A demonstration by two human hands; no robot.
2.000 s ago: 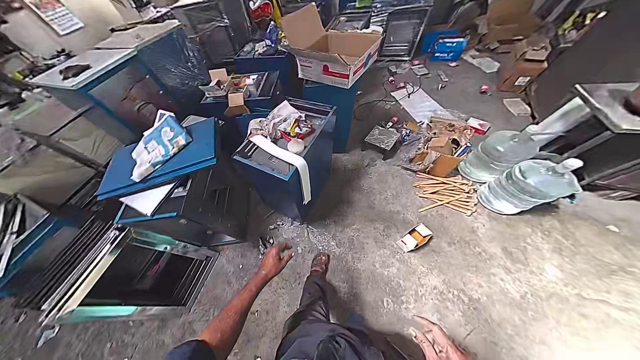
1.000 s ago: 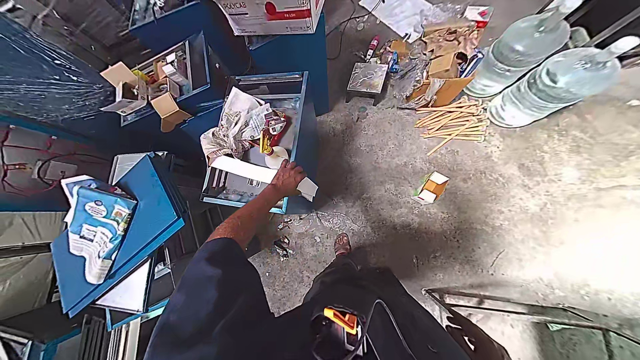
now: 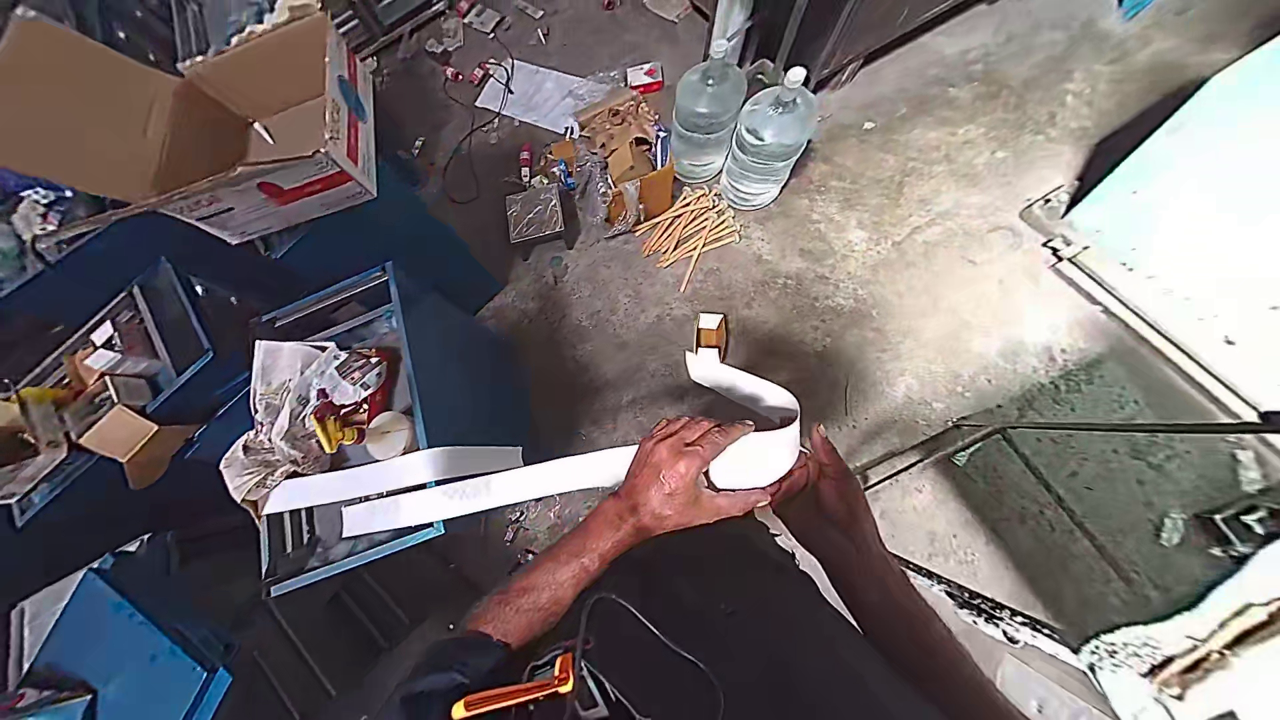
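A long white flexible strip (image 3: 540, 484) runs from the blue metal cabinet (image 3: 428, 400) to my hands and curls in a loop above them. My left hand (image 3: 682, 474) grips it, thumb and fingers around the lower part of the loop. My right hand (image 3: 815, 480), in shadow, holds the loop from its right side; some fingers are hidden behind it. The strip's free end reaches toward a small cardboard box (image 3: 711, 332) on the floor. Another white strip (image 3: 390, 477) lies on the cabinet beside a crumpled bag (image 3: 280, 430) and a round white roll (image 3: 390, 435).
Two large water bottles (image 3: 768, 145) stand on the floor beside thin wooden sticks (image 3: 690, 228) and torn cardboard. An open carton (image 3: 280, 180) rests at upper left. A metal frame (image 3: 1000, 427) and a white panel (image 3: 1190, 240) lie to the right. An orange-handled tool (image 3: 515, 694) is near my body.
My left hand has moved right, off the cabinet. Both hands now hold a white strip, and my right hand has come into view since one second ago. The view has shifted strongly.
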